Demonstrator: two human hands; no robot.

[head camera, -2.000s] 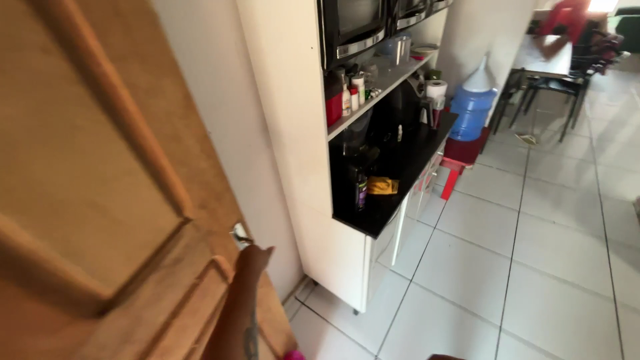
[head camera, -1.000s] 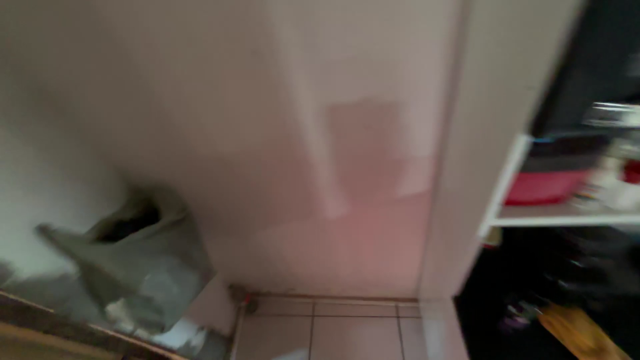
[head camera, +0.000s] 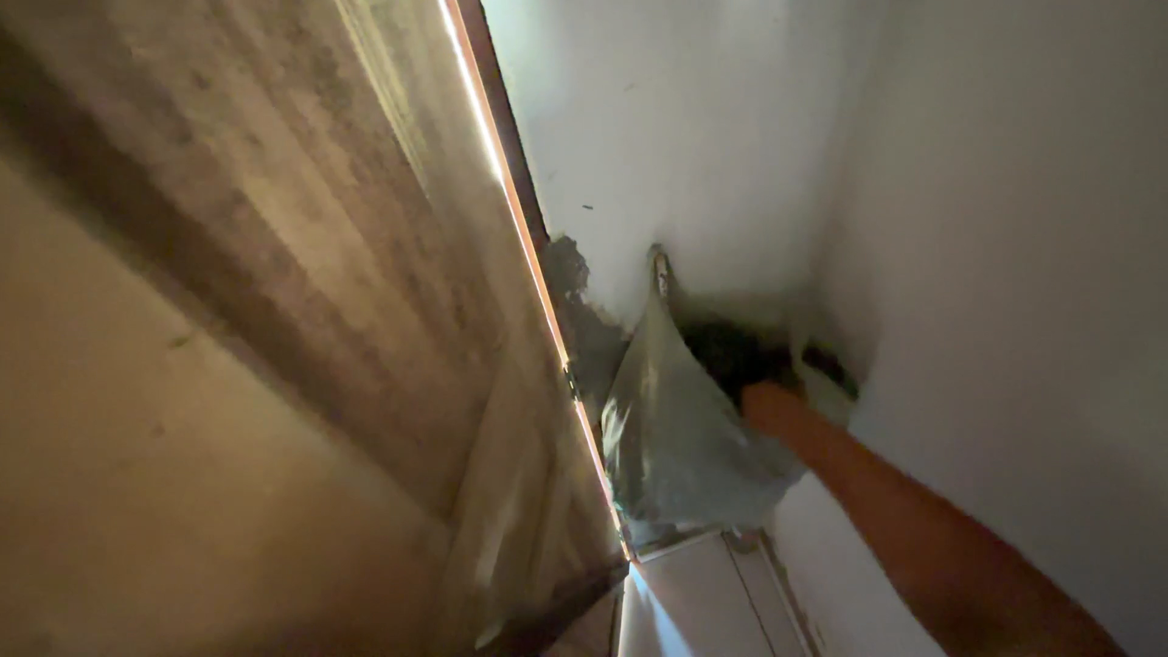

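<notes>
A pale plastic bag [head camera: 680, 438] hangs against the wall from a point at its top, in the corner behind the door. From the lower right my right arm reaches to the bag's mouth, and my right hand [head camera: 774, 403] is at or just inside the dark opening. Its fingers are hidden in shadow, so I cannot tell whether they hold anything. Dark contents show inside the bag. My left hand is out of view.
The wooden door [head camera: 301, 301] fills the left side, with light coming through the narrow gap along its hinged edge. A white wall [head camera: 995, 228] stands close on the right. Floor tiles [head camera: 712, 593] show below the bag.
The view has swung from the kitchen cabinet to the corner behind the door. My right arm has come in to the bag, where no hand showed one second ago.
</notes>
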